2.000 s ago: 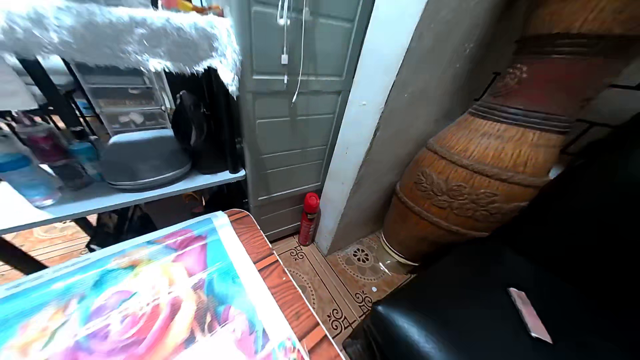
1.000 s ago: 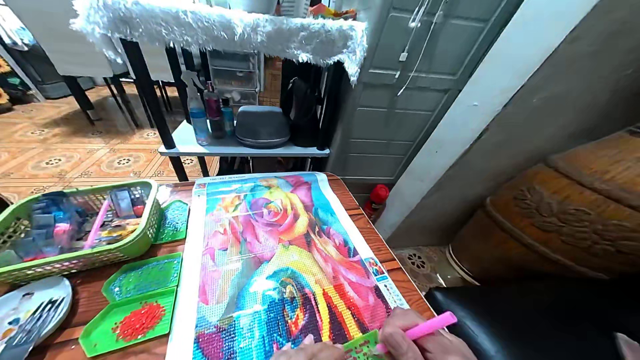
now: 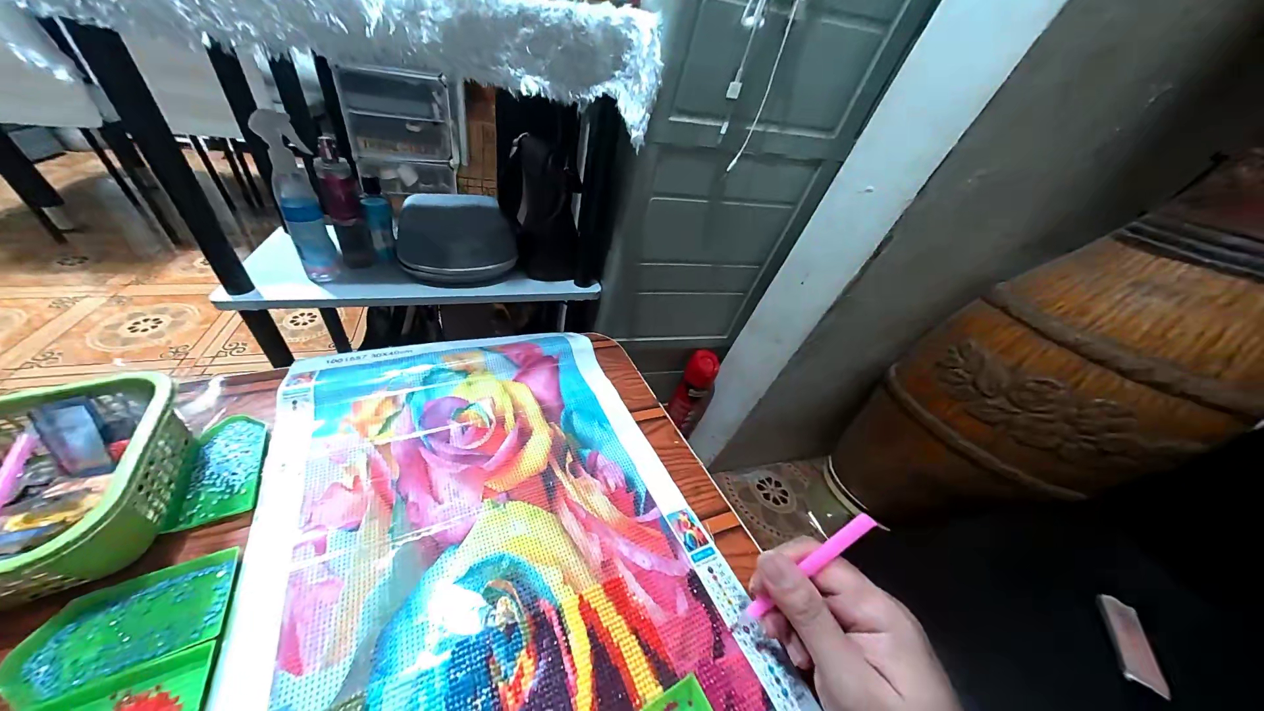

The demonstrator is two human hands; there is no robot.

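My right hand (image 3: 854,627) holds a pink drill pen (image 3: 815,563) between thumb and fingers, its tip over the right border of a diamond painting canvas (image 3: 474,474). Roses in many colours cover the canvas, partly under clear film. A corner of a green tray (image 3: 681,696) shows at the bottom edge, left of this hand; what holds it is out of sight. My left hand is not in view. Left of the canvas lie a green tray with pale blue drills (image 3: 219,469), another with blue-green drills (image 3: 123,622) and one with red drills (image 3: 148,699).
A green plastic basket (image 3: 148,474) with packets stands at the left on the wooden table (image 3: 632,390). Beyond is a shelf (image 3: 425,291) with bottles and a grey case (image 3: 456,240). A red spray can (image 3: 694,387) stands by the wall. At right are a large brown vase (image 3: 1066,395) and a phone (image 3: 1133,647).
One second ago both hands were together at the canvas's lower right, by the green tray; now only the right hand shows, still with the pink pen. The view has shifted.
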